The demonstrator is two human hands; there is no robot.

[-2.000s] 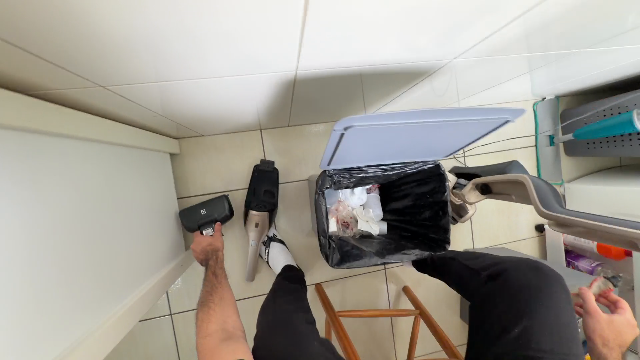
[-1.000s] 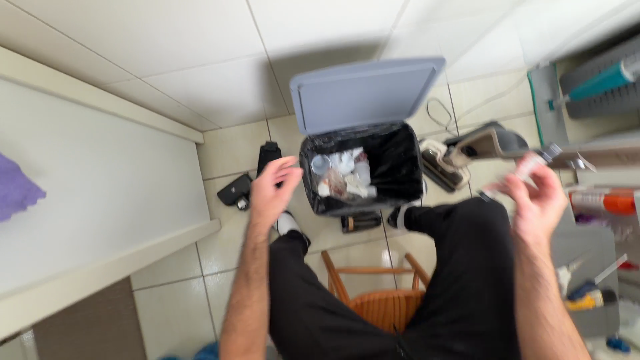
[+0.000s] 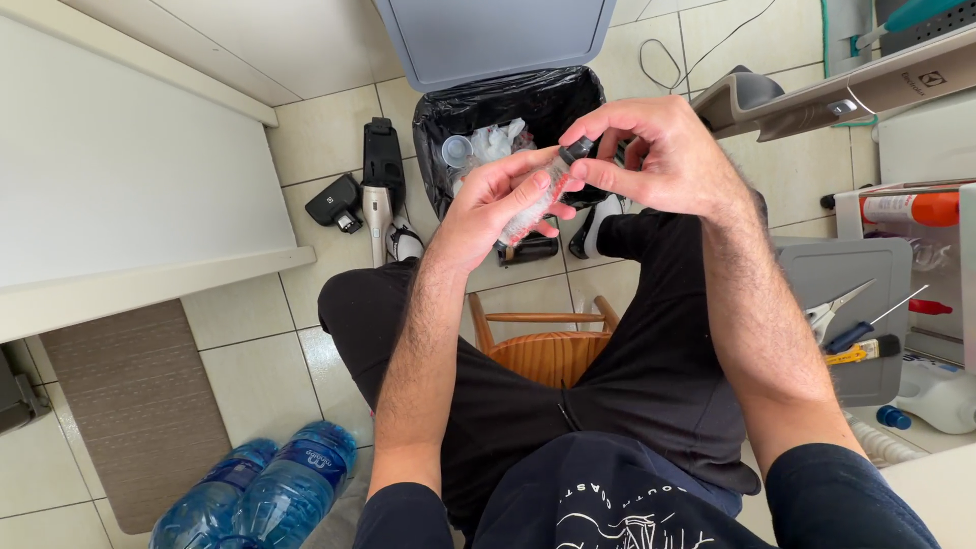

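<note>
A roller brush (image 3: 537,200) with pale and red bristles and black ends is held tilted above the near edge of the bin. My left hand (image 3: 499,202) wraps its bristled middle. My right hand (image 3: 648,156) pinches the black end cap (image 3: 577,149) between thumb and fingers. Behind both hands stands the open bin with a black liner (image 3: 438,114), holding crumpled waste and a clear plastic cup (image 3: 457,150). Its grey lid (image 3: 499,38) is raised. Below the brush, a dark part (image 3: 531,250) lies on the floor, partly covered by my left hand.
A handheld vacuum unit (image 3: 377,198) and a black nozzle (image 3: 334,201) lie left of the bin. The vacuum body (image 3: 831,103) extends at upper right. A grey board (image 3: 846,267) bears scissors (image 3: 835,309), a screwdriver (image 3: 850,337) and a brush (image 3: 862,350). Large water bottles (image 3: 293,480) stand lower left.
My hands, apart one second ago, have come together on the roller brush. Two seconds ago my left hand was at the black nozzle on the floor.
</note>
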